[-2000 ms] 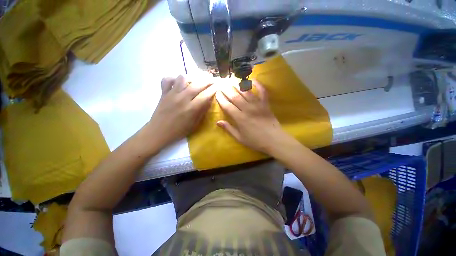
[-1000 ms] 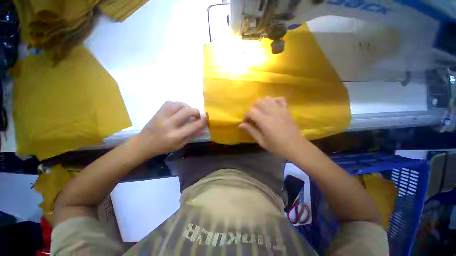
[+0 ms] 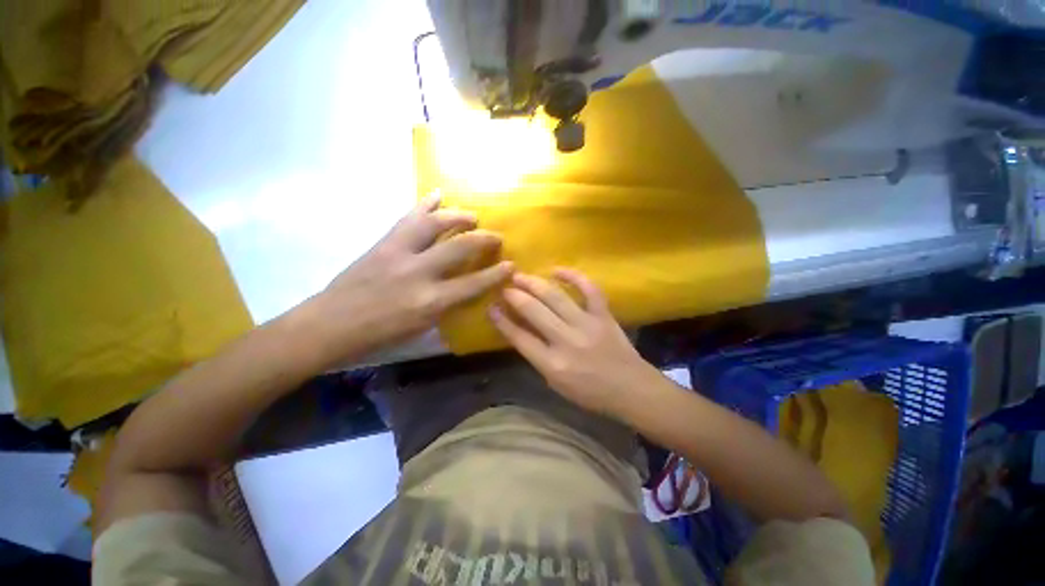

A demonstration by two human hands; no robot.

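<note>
A mustard-yellow fabric panel [image 3: 676, 218] lies flat on the machine bed, its far part under the sewing machine head [image 3: 733, 57]. The lamp glare hides the needle area. My left hand [image 3: 430, 269] lies on the panel's left part, fingers spread and pointing right. My right hand [image 3: 567, 332] rests on the panel's near edge, fingertips close to the left hand's fingertips. Both hands press on the cloth from above; no grip on it can be seen.
A yellow panel [image 3: 109, 286] lies at the table's left end, with stacked yellow layers [image 3: 80, 80] behind it. A blue basket [image 3: 945, 458] with yellow pieces [image 3: 848, 446] stands right of my lap. Red-handled scissors [image 3: 676, 486] lie beside my lap.
Both hands first drew back from the needle to the panel's near part. Since then my left hand has moved onto the panel and my right hand has moved left, its fingers spreading.
</note>
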